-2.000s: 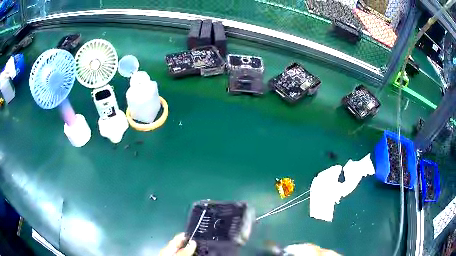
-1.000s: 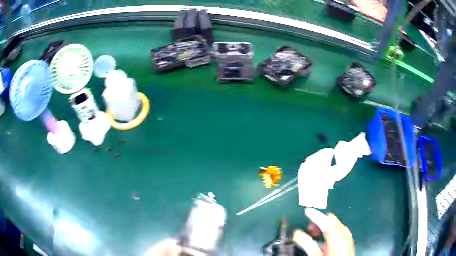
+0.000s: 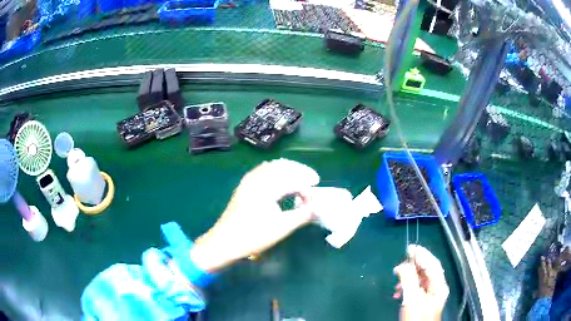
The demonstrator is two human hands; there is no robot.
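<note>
My left hand [image 3: 260,204], in a light blue sleeve, reaches across the bench in a pinch on the left part of the white cloth [image 3: 341,216]. My right hand [image 3: 422,282] is at the lower right and holds thin silver tweezers [image 3: 412,232]. Their prongs point up to the front edge of a blue bin [image 3: 389,191] of small dark parts. The tips are too fine to tell if they hold a part. A brass-coloured tip [image 3: 275,308] shows at the bottom edge, its body cut off. No held unit is visible.
Four part-assembled units, one of them here [image 3: 269,122], and dark blocks [image 3: 159,89] stand along the far rail [image 3: 250,74]. Fans [image 3: 32,148] and a white bottle [image 3: 86,177] stand left. A second blue bin [image 3: 477,199] and cord [image 3: 401,135] are right. Another person's hand [image 3: 549,273] shows far right.
The view has shifted right. My left hand has moved from the bottom edge to the white cloth. The tweezers have left the bench and are in my right hand. The unit by my hands is out of view.
</note>
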